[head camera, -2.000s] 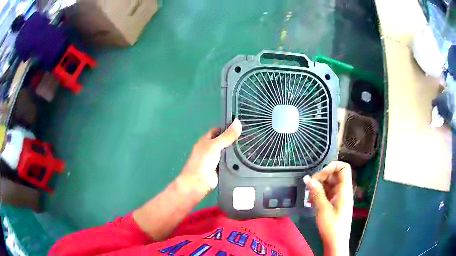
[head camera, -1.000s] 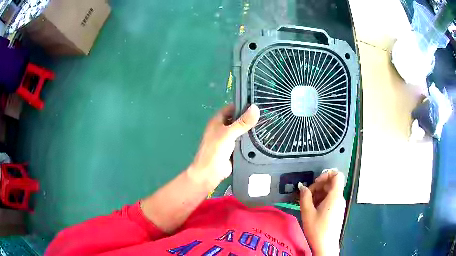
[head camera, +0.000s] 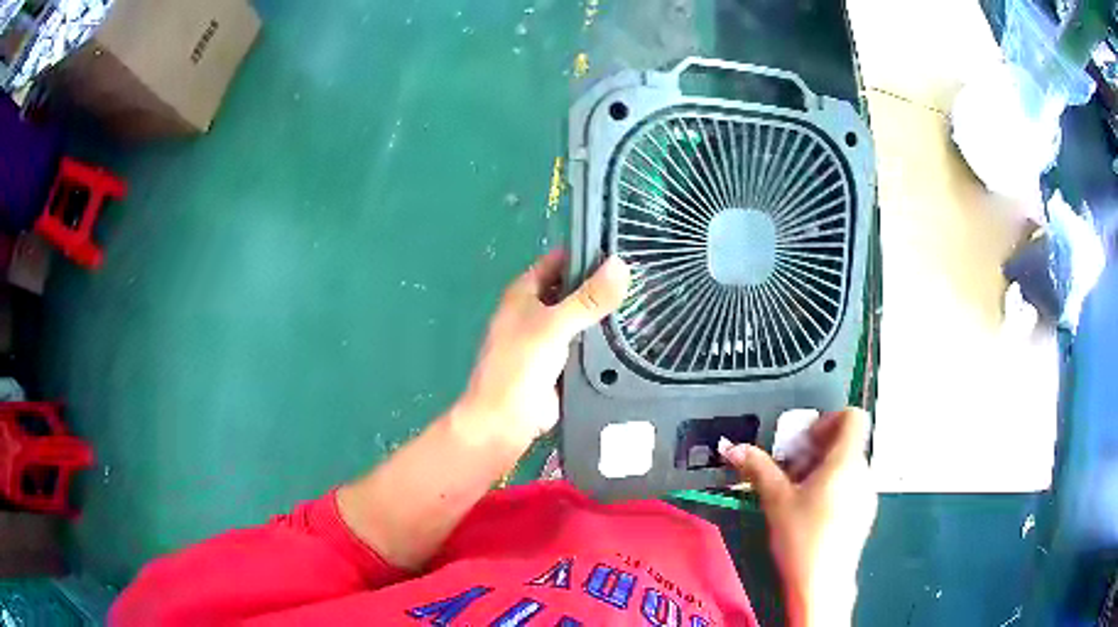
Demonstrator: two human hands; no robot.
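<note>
A dark grey fan unit (head camera: 589,423) with a top handle is held up in front of me, grille facing me. Its front grille (head camera: 741,247) has radiating slats around a plain centre cap. Below it sits a small dark control panel (head camera: 701,441) between two white squares. My left hand (head camera: 527,349) grips the fan's left edge, thumb on the front, fingers behind. My right hand (head camera: 815,502) is at the lower right, thumb tip on the control panel and fingers by the right white square, partly covering it. I cannot tell if it holds anything small.
A cardboard sheet (head camera: 950,416) lies on the dark bench at right, with white crumpled material (head camera: 1008,137) on it. A brown carton (head camera: 166,61) and red stools (head camera: 81,211) stand at left on the green floor.
The fan has moved right in view and slightly up from two seconds ago. My right hand has shifted from the right white square to the control panel. My left hand keeps its grip.
</note>
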